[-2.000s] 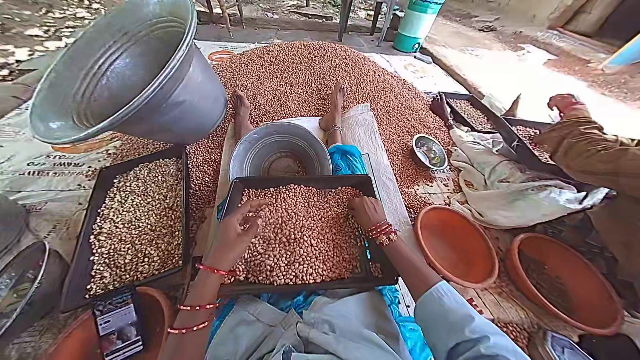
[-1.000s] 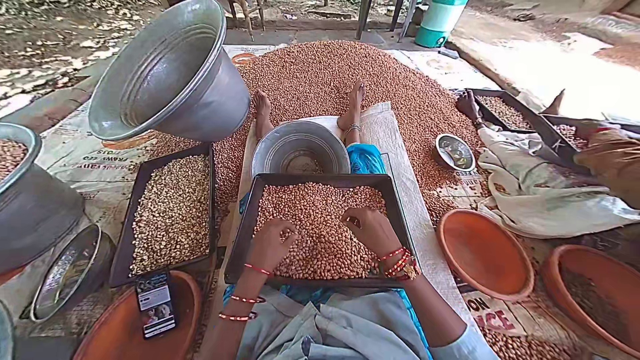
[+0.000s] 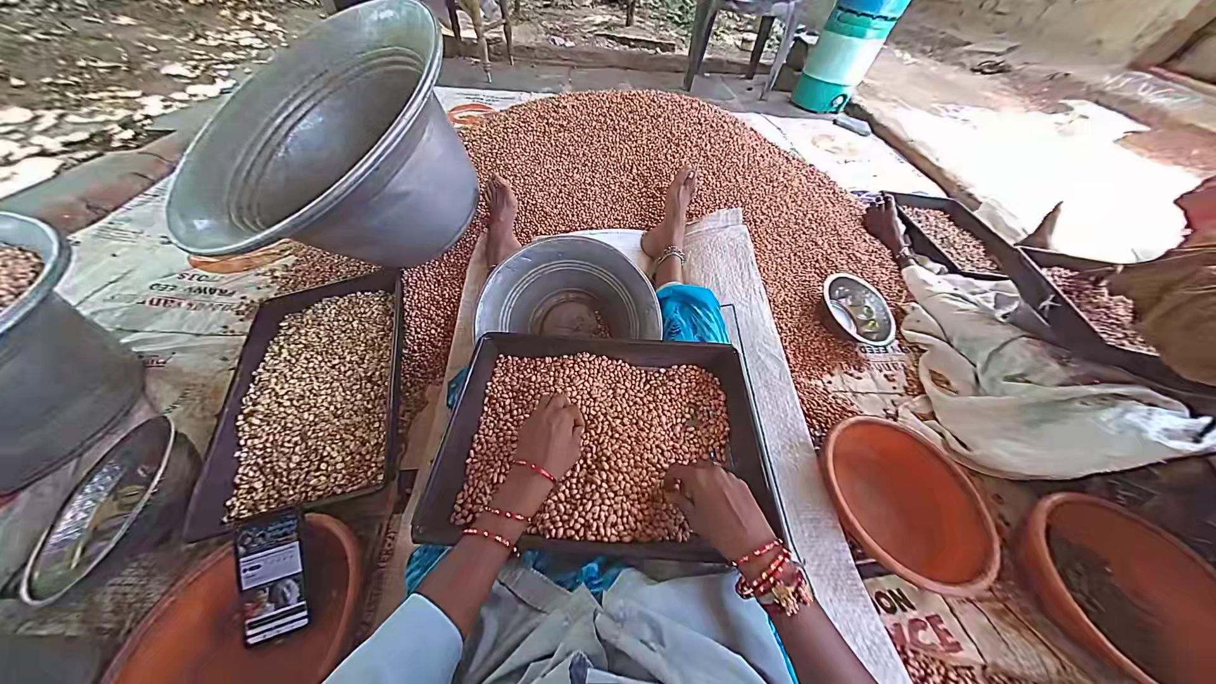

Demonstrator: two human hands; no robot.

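Note:
A black rectangular tray (image 3: 750, 446) of reddish-brown nuts or seeds (image 3: 608, 456) rests across my lap. My left hand (image 3: 551, 435) lies on the nuts left of the middle, its fingers curled and their tips hidden. Near the tray's right side, my right hand (image 3: 717, 503) touches the nuts with bent fingers; whether either hand pinches anything cannot be seen. Just beyond the tray, between my legs, stands a metal basin (image 3: 570, 285) with a few bits at its bottom. To the left lies another black tray (image 3: 249, 380) full of paler, cream-coloured pieces (image 3: 318, 399).
A large heap of nuts (image 3: 646, 142) spreads beyond my feet. A big metal pot (image 3: 399, 180) leans at the left, near a phone (image 3: 271, 575) on an orange bowl (image 3: 332, 579). Right are orange basins (image 3: 907, 503), a steel bowl (image 3: 859, 309) and another person's arm (image 3: 1173, 285) by black trays.
My left hand has moved farther from my body over the nuts, while my right hand has come nearer the tray's lower right. The hands are farther apart than one second ago.

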